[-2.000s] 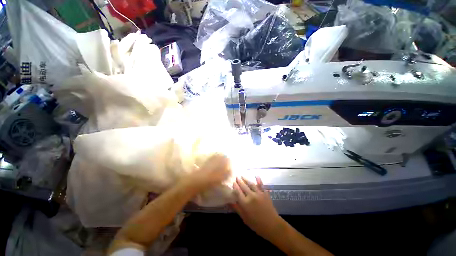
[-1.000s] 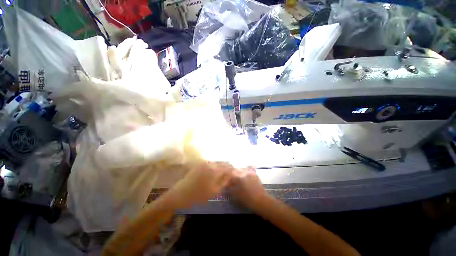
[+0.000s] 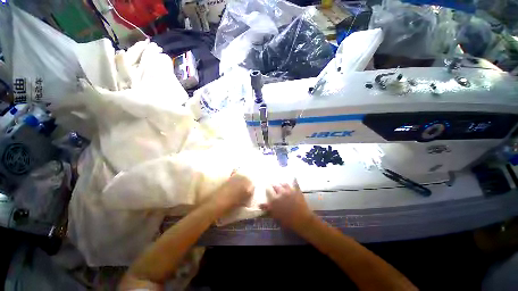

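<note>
Cream-white cloth point(image 3: 153, 176) lies heaped left of the needle and reaches over the table's front edge; near the lamp it is washed out by glare. My left hand point(image 3: 235, 190) is on the cloth at the front of the bed, fingers curled, seeming to grip it. My right hand point(image 3: 285, 203) rests just to its right near the cloth's end, fingers a little apart; whether it pinches cloth is lost in the glare. The presser foot point(image 3: 282, 154) is behind my hands, under the head of the white sewing machine point(image 3: 335, 122). Small dark labels point(image 3: 322, 156) lie in a loose pile right of it.
Dark thread snips point(image 3: 407, 182) lie on the bed right of the labels. A grey front edge with a ruler scale point(image 3: 363, 221) runs before me. A white printed bag point(image 3: 42, 68) hangs at left. Clear plastic bags point(image 3: 278, 42) are behind the machine. A grey device with a fan grille point(image 3: 20, 156) is at far left.
My hands came together at the front edge, then moved apart again. The cloth by the left hand was shifted and now lies spread towards the right hand. The view has shifted slightly.
</note>
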